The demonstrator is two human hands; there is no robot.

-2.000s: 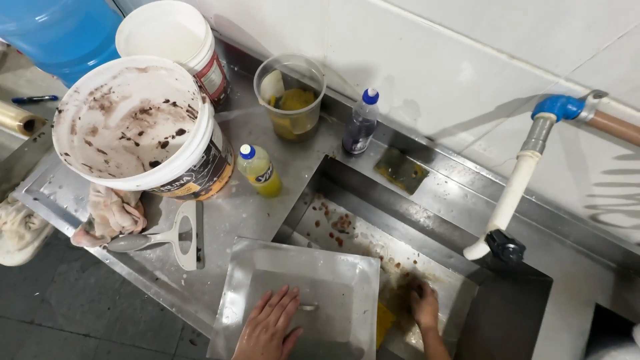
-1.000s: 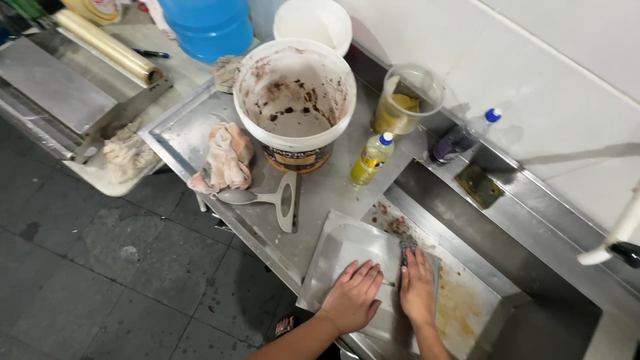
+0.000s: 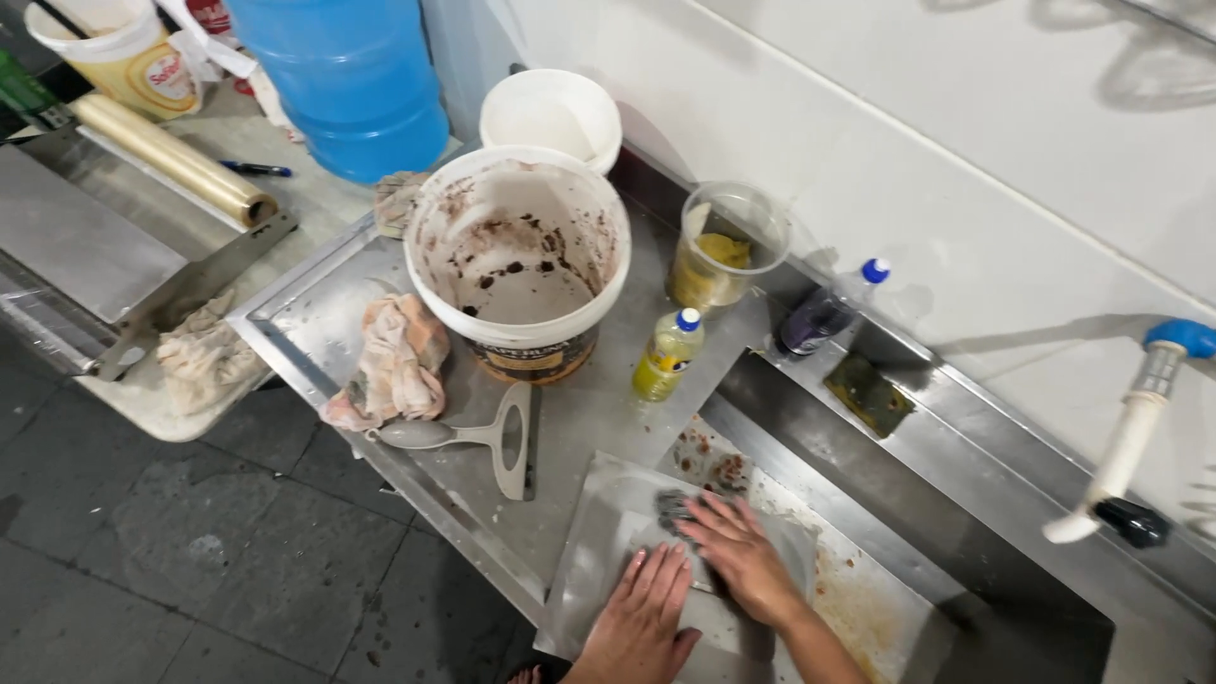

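Note:
A square translucent plastic sheet or lid [image 3: 579,570] lies over the near left edge of the steel sink. My left hand [image 3: 646,608] rests flat on it, fingers spread, holding nothing. My right hand [image 3: 741,560] presses a grey scouring pad [image 3: 674,511] against its surface, with the pad under the fingertips. Beyond the sheet, reddish-brown food bits [image 3: 727,470] lie in the sink. A bottle of yellow liquid [image 3: 668,354] stands on the steel counter above the hands.
A stained white bucket [image 3: 518,318], a pinkish rag [image 3: 404,356] and a light plastic spoon [image 3: 418,434] are on the counter. A clear tub [image 3: 727,252], a purple bottle [image 3: 828,309] and a dirty sponge [image 3: 868,393] line the wall. A white faucet pipe [image 3: 1121,456] overhangs the sink's right side.
My right hand has come out of the sink onto the sheet, with the grey pad now under its fingers. My left hand still lies on the sheet. The view has shifted.

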